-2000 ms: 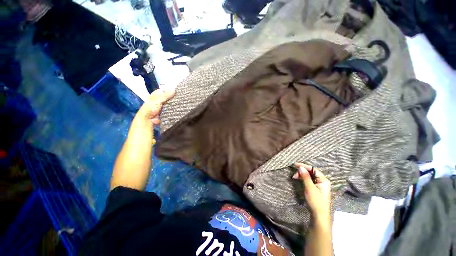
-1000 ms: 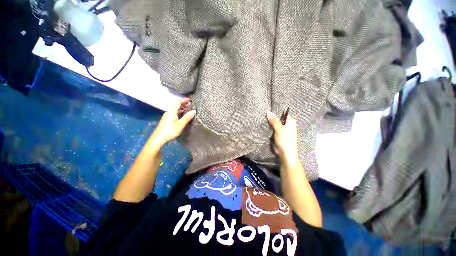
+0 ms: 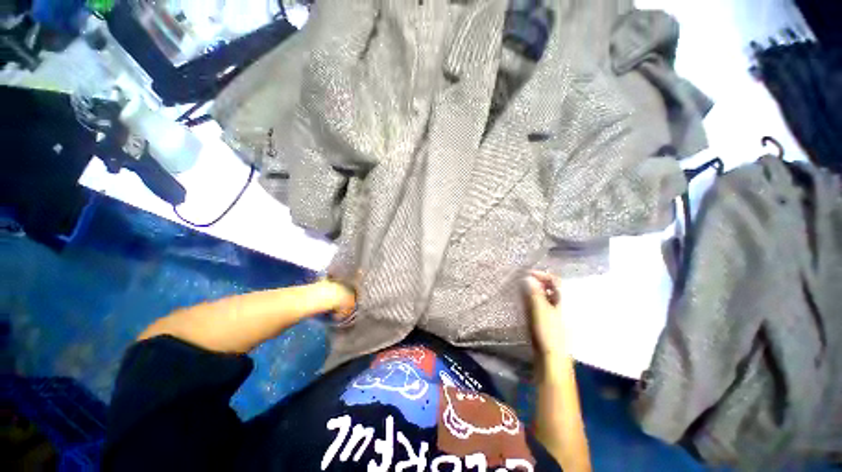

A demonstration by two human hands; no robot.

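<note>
A grey-brown tweed suit jacket (image 3: pixel 480 212) lies front up on stacked jackets, its hem hanging over the table edge towards me. My left hand (image 3: pixel 342 300) is closed on its left edge near the hem, fingertips partly hidden by cloth. My right hand (image 3: pixel 545 288) is curled at the right side above the hem, thumb against the cloth. A small dark bit shows between its fingers, seemingly the thread snips, mostly hidden. The front edges overlap and the lining is covered. The lapels show at the top.
Another grey jacket (image 3: pixel 739 304) lies at the right, a black hanger hook (image 3: pixel 774 146) at its neck. A white bottle with a dark body, perhaps a spray gun (image 3: pixel 162 143), and its cord lie on the white table (image 3: pixel 217 171) at left. Dark ridged garments (image 3: pixel 808 101) lie far right.
The jacket front, earlier open over brown lining, is now closed. Since one second ago both hands have moved down towards me and slightly apart, and the snips have become hard to see.
</note>
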